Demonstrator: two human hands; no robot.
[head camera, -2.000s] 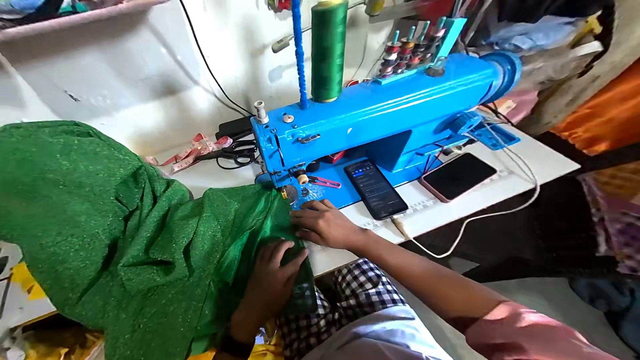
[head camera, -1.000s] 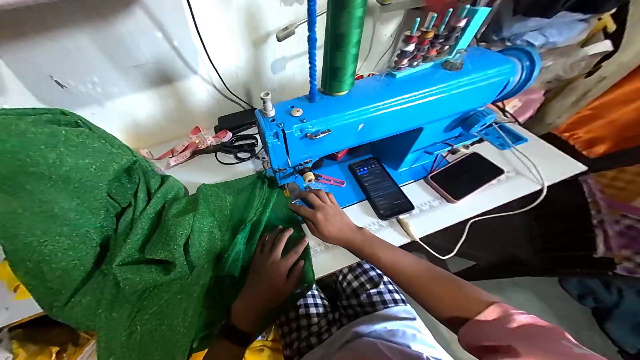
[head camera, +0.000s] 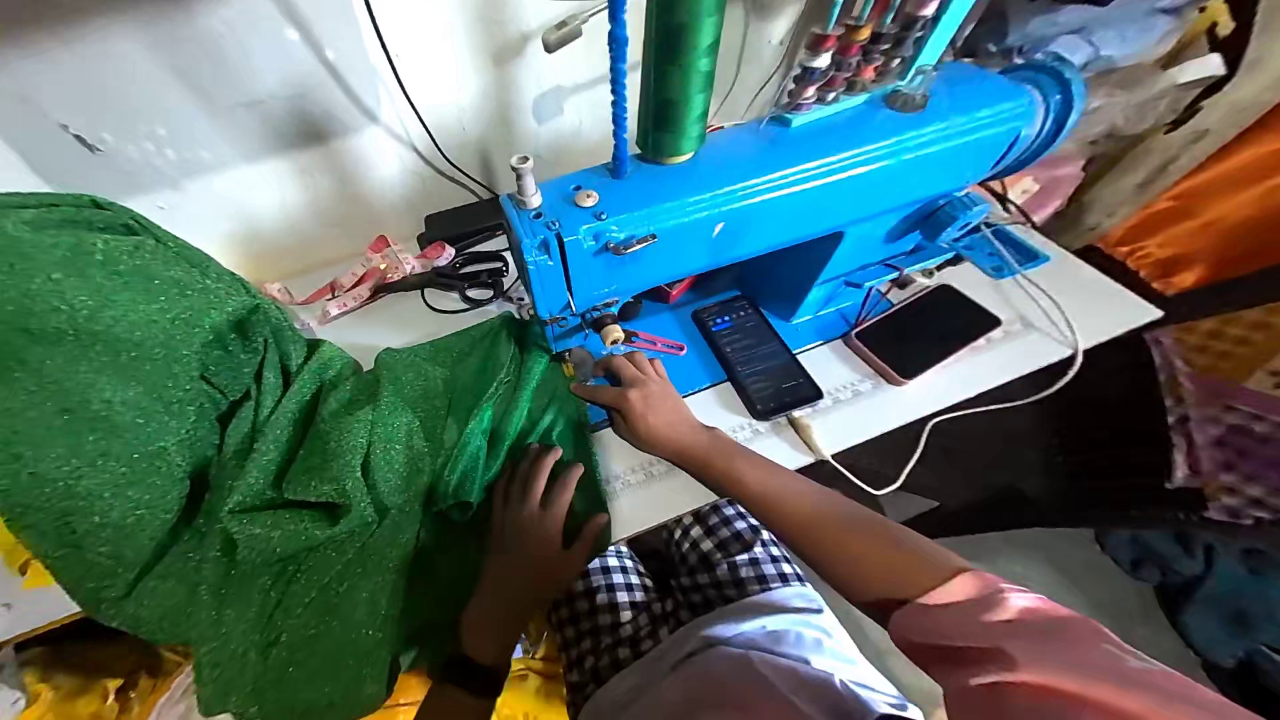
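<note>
A blue sewing machine (head camera: 780, 170) stands on a white table, with a large cone of green thread (head camera: 682, 80) on top. Shimmering green fabric (head camera: 300, 450) spreads over the left side, its edge running up to the needle area. My left hand (head camera: 540, 520) lies on the fabric near its right edge, fingers spread. Beside the presser foot, my right hand (head camera: 640, 400) has its fingertips at the fabric's edge; whether they pinch it is hard to tell. A small pink-handled tool (head camera: 655, 343) rests on the machine bed, just behind the right hand.
Right of my right hand lie a dark phone (head camera: 757, 357) with a white cable (head camera: 930, 430) and a second phone (head camera: 925, 333). Black scissors (head camera: 470, 278) and a pink measuring tape (head camera: 370, 275) are behind the fabric. Thread bobbins (head camera: 850, 60) stand on a rack.
My left hand has shifted slightly and its fingers are more spread than two seconds ago. The right hand remains beside the presser foot. The view has moved somewhat closer.
</note>
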